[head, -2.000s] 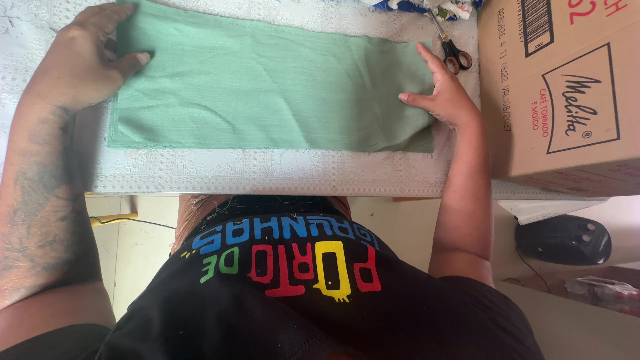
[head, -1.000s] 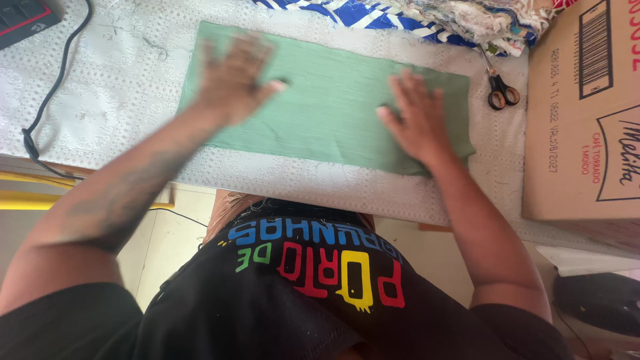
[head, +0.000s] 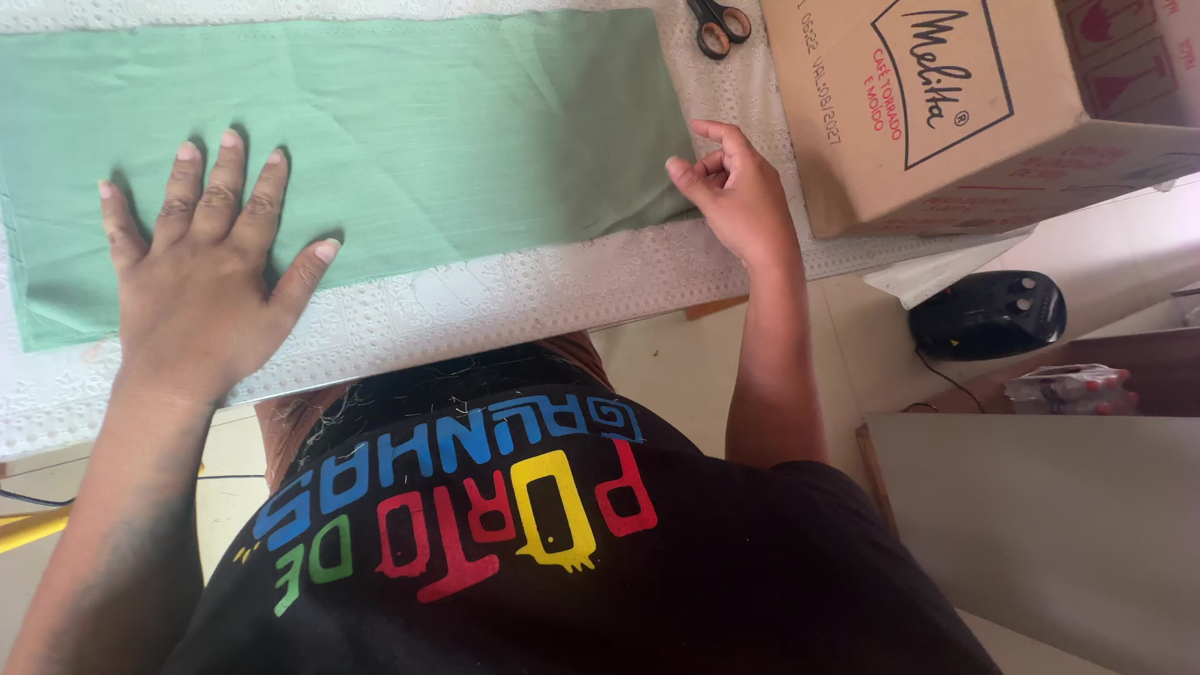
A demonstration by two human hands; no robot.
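Observation:
A rectangular piece of green fabric (head: 422,141) lies nearly flat on a table covered with a white lace-patterned tablecloth (head: 525,291). My left hand (head: 211,253) rests palm down on the lower left part of the fabric, its fingers spread. At the fabric's right edge is my right hand (head: 736,192), with the fingers bent and the thumb and forefinger apart. Whether its fingertips touch the fabric edge cannot be told. Black-handled scissors (head: 717,28) lie on the tablecloth above my right hand, their blades out of frame.
A Melitta cardboard box (head: 844,131) stands on the table to the right of my right hand. The table's front edge runs close to my body. Below on the right are a black device (head: 987,316) with a cord and a plastic-wrapped pack (head: 1069,389).
My hands were both over the fabric, blurred, a second ago. Now the left one lies on its lower left part and the right one is at its right edge. The view has shifted.

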